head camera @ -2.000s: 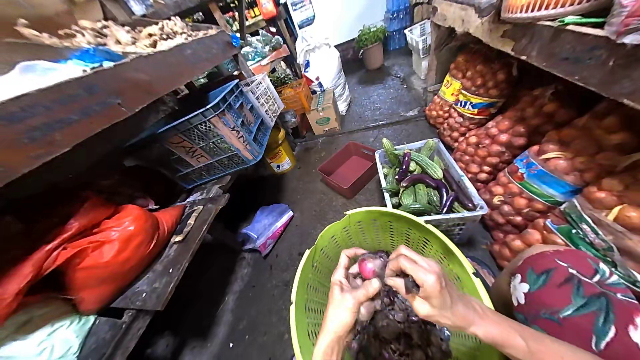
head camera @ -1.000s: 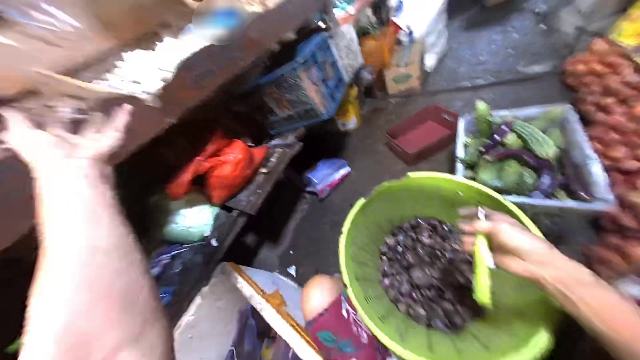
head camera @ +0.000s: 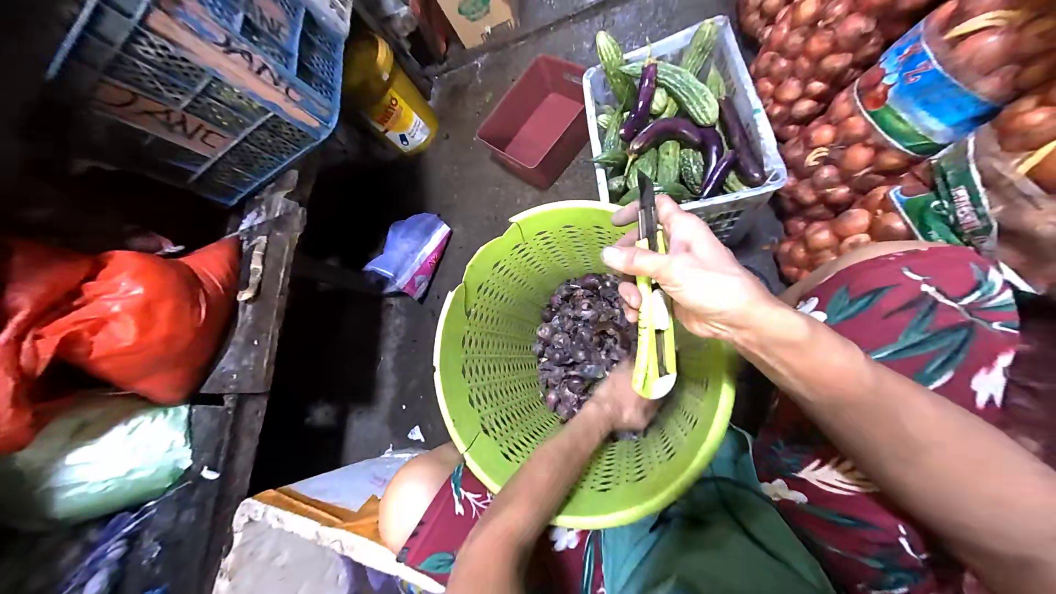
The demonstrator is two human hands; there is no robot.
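Note:
A lime-green perforated plastic basket (head camera: 503, 363) rests at my lap, holding a heap of small dark purple bulbs that look like shallots (head camera: 577, 330). My right hand (head camera: 685, 264) is above the basket's right side, its fingers closed around a yellow-green snap-off utility knife (head camera: 656, 330). The knife's dark blade points away from me, up in the view. My left hand (head camera: 623, 400) reaches down into the basket at the near edge of the heap, beneath the knife. Its fingers are hidden, so whether it holds anything does not show.
Beyond the basket stand an empty maroon plastic bin (head camera: 532, 124) and a pale crate (head camera: 726, 206) of eggplants and ridged green gourds. Net sacks of onions (head camera: 817, 173) line the right. At left are a blue crate (head camera: 206, 107), red bags (head camera: 140, 313) and a wooden ledge (head camera: 256, 330).
My left hand, stretched out to the upper left a second ago, is now in the basket. Two seconds ago both hands held a pinkish bulb; the knife appears in my right hand afterwards.

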